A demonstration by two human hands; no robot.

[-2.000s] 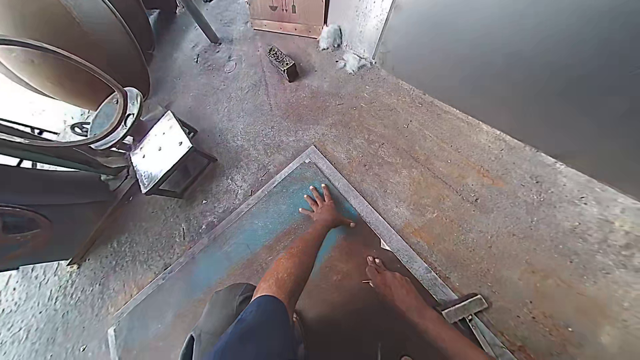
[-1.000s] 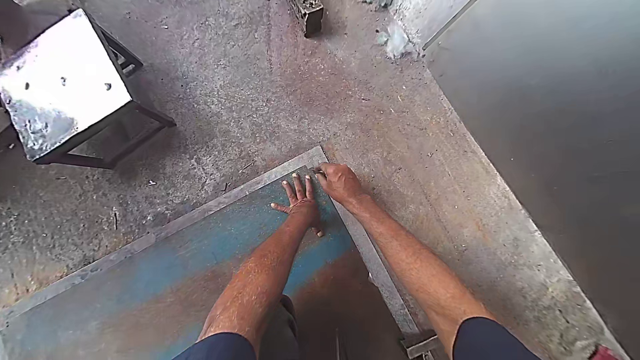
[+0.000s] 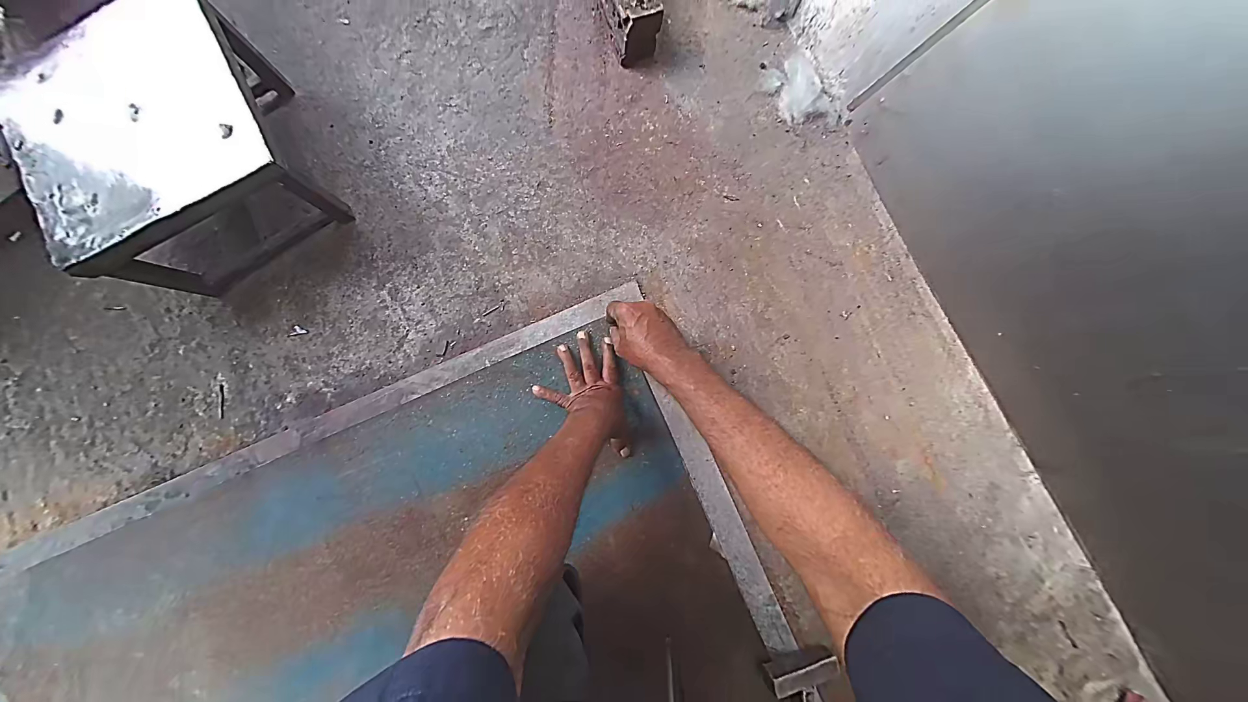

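A large flat sheet [image 3: 390, 487], brown with blue paint patches, lies low over the floor with grey metal strips along its two visible edges. My left hand [image 3: 593, 395] rests flat on it near the corner, fingers spread. Beside it, at the corner where the strips meet, my right hand [image 3: 643, 336] has its fingers curled down at the inner edge of the strip [image 3: 717, 487]; whether something small is pinched there is hidden. Nearer my body, a hammer-like metal tool [image 3: 801, 671] lies across the right strip.
A small metal stool or stand [image 3: 136, 127] with a bright, worn top is at the upper left. A dark block [image 3: 640, 34] sits on the concrete floor [image 3: 468, 175] ahead. To the right is a large smooth grey panel [image 3: 1102, 292], with whitish fluff [image 3: 801, 93] near its corner.
My right hand has moved from the sheet, right of my left hand, to the sheet's corner. My left hand stays flat near that corner. The view has moved in closer.
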